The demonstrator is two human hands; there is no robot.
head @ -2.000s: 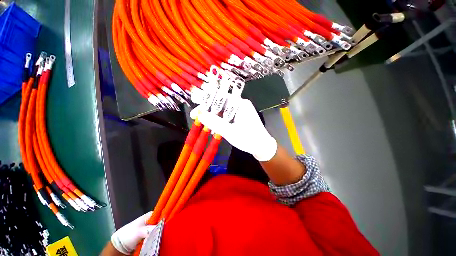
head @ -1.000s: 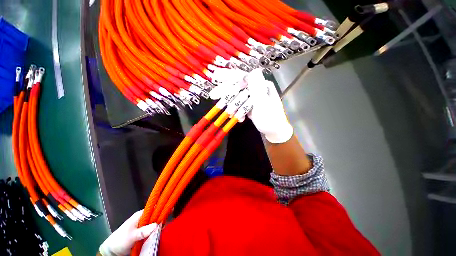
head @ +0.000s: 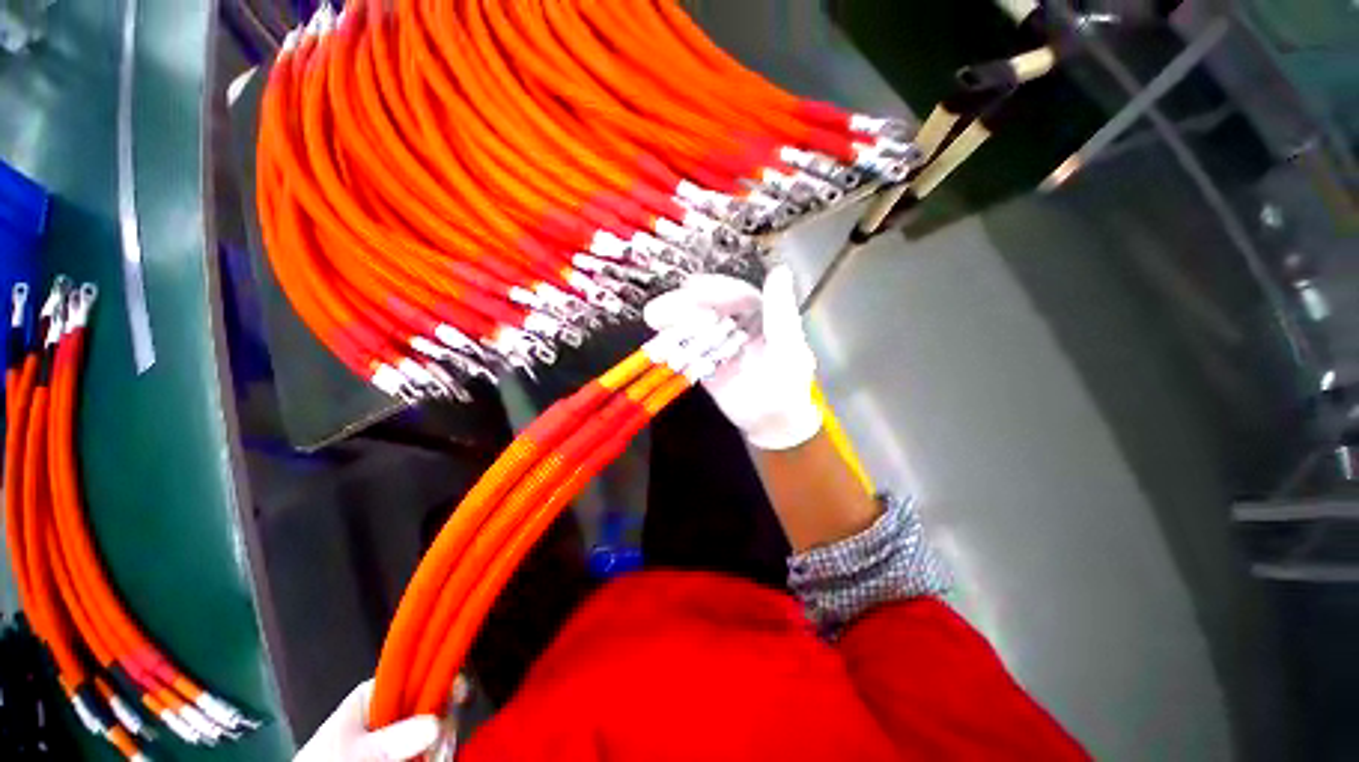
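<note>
A bundle of three orange high-voltage cables [head: 499, 514] with red heat-shrink tubes curves between my hands, in front of my red clothing. My right hand [head: 753, 365], in a white glove, is closed around the silver lugs at the upper end. My left hand [head: 373, 730], also gloved, grips the lower end at the bottom edge, partly cut off. The lugs in it are mostly hidden. A large row of finished orange cables [head: 492, 164] lies on the dark-topped cart, its silver lugs just beyond my right hand.
Several orange cables [head: 82, 551] with red or black sleeves lie on the green bench [head: 172, 491] at left. A blue bin [head: 21, 223] and a heap of black pieces [head: 21, 692] are at the left edge. Pale cart rails [head: 939, 157] stand at upper right.
The view has shifted, so the bench and cart row sit further left. The held cables are now more bowed and closer together, and my right hand is closed more tightly around their lugs.
</note>
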